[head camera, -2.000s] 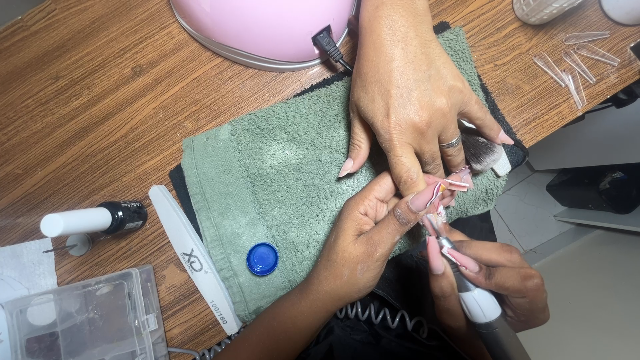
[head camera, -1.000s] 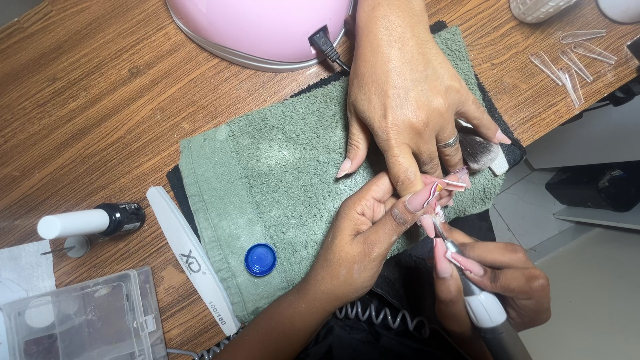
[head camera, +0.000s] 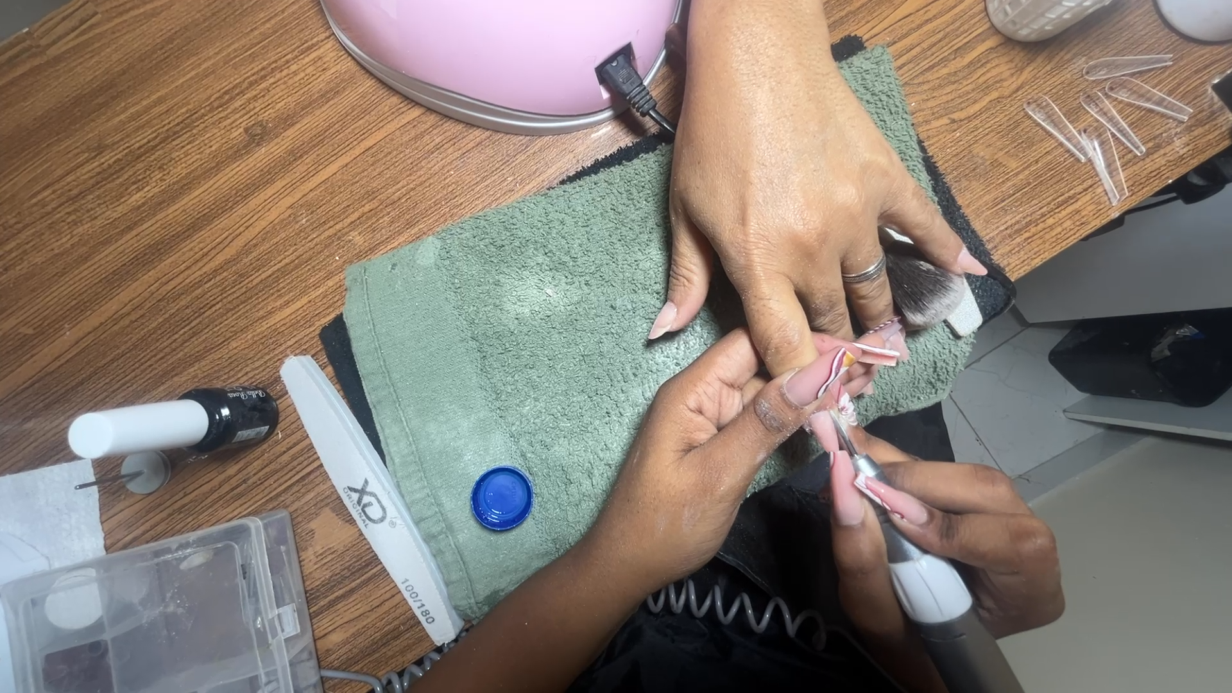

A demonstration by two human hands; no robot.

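Observation:
My left hand grips a finger of another person's hand, which reaches in from the top and wears a silver ring. My right hand is closed around an electric nail drill, a white and grey handpiece. Its metal bit is at a nail of the held finger; my own long decorated nails partly hide the exact contact. Under the other person's hand lies a green towel on a black one. A soft dust brush lies beneath that person's outer fingers.
A pink nail lamp stands at the top. On the left are a nail file, a blue cap, a polish bottle and a clear compartment box. Clear nail tips lie at upper right; a coiled cord runs below.
The drill and my right hand have shifted slightly at the held finger. My left hand keeps its hold, and the other person's hand stays in place.

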